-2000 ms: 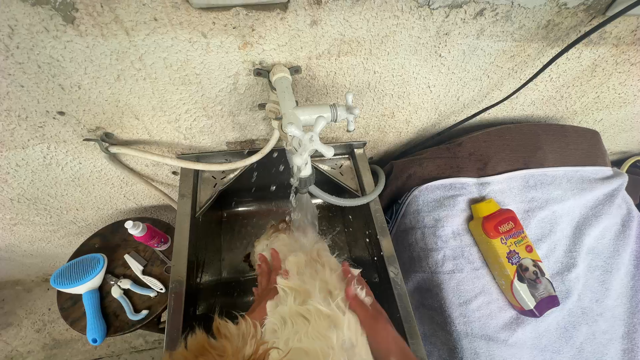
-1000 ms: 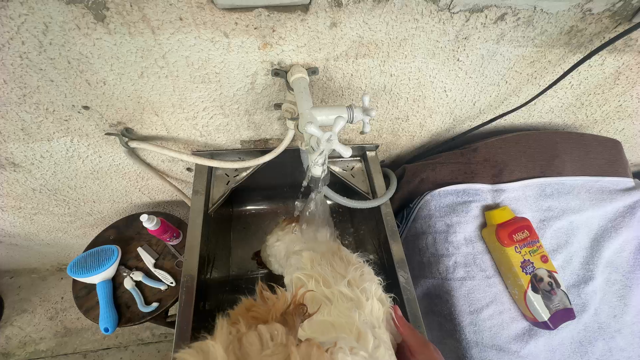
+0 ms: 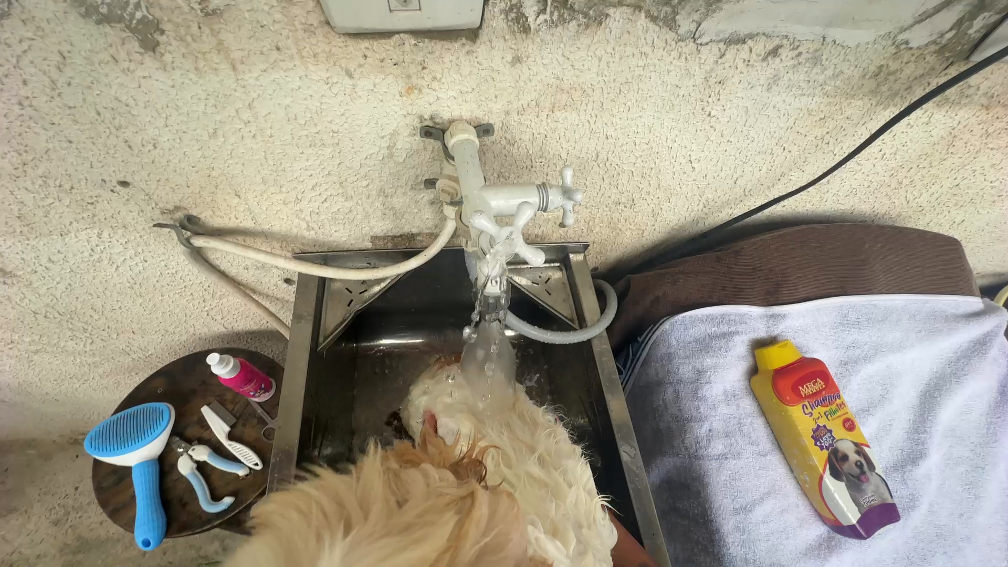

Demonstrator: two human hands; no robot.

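Observation:
A wet, cream-coloured long-haired dog point(image 3: 551, 472) is in the metal sink point(image 3: 630, 472), its tan, fluffier head fur covering the lower middle of the view. From the white tap point(image 3: 492, 268), water runs onto its wet back. Only a strip of skin of my right hand or arm point(image 3: 630, 545) shows against the dog's right-hand side in the view; the fingers are hidden. A small reddish patch between the tan and cream fur may be part of my left hand point(image 3: 431, 421), but I cannot tell what it holds.
Left of the sink, a round wooden stool point(image 3: 118, 496) bears a blue slicker brush point(image 3: 146, 465), nail clippers point(image 3: 206, 472), a white comb point(image 3: 230, 437) and a pink bottle point(image 3: 242, 376). A yellow dog shampoo bottle point(image 3: 823, 441) lies on a pale towel point(image 3: 724, 378) at right.
Both hands showed on the dog's sides two seconds ago; now fur hides most of them. The tan head fur has come up over more of the lower view.

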